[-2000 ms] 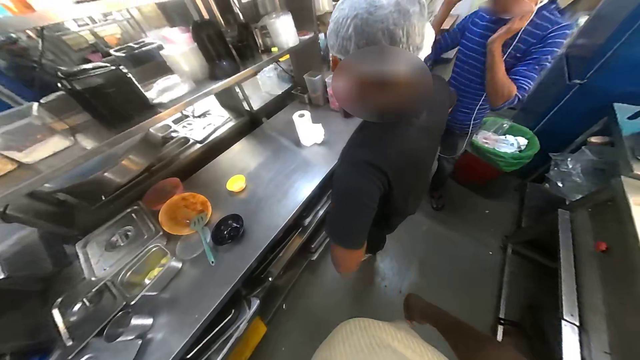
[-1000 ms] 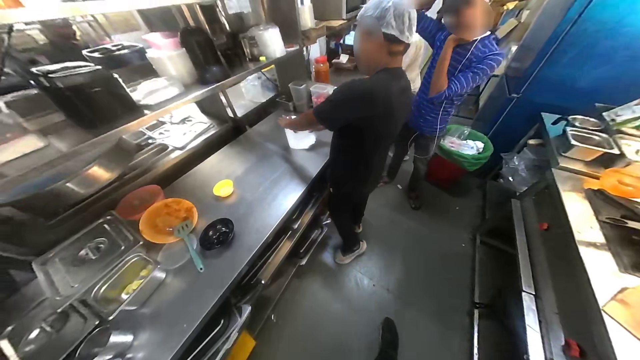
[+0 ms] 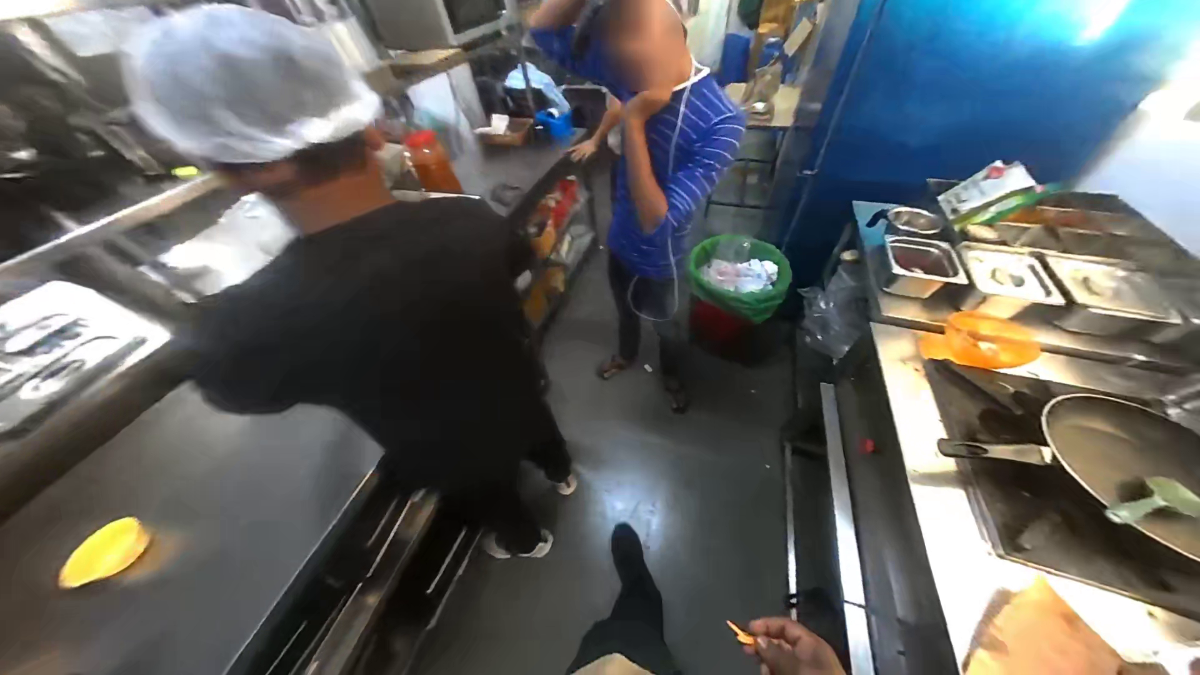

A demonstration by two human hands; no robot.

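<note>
Low in the view, right of centre, my right hand (image 3: pixel 795 647) pinches a small orange piece (image 3: pixel 741 635), too small to name. My left hand is out of the frame. To the right of my hand is the stove counter, where a frying pan (image 3: pixel 1116 450) rests on the hob with a pale green spatula (image 3: pixel 1158 499) in it. An orange bowl (image 3: pixel 994 340) lies behind the pan. A brown flat item (image 3: pixel 1050 633), perhaps paper or board, is at the counter's near edge. On the steel counter at left sits a small yellow bowl (image 3: pixel 105 553).
A co-worker in black with a hair net (image 3: pixel 375 337) stands close at left by the counter. Another person in a blue striped shirt (image 3: pixel 670 178) stands ahead, beside a green-lined bin (image 3: pixel 741 277). Steel containers (image 3: pixel 1008 277) line the right counter's back. Grey floor (image 3: pixel 694 487) runs between the counters.
The view has swung right, bringing the pan and stove counter into sight. My right hand with the orange piece has come into view. The co-worker in black now appears much closer.
</note>
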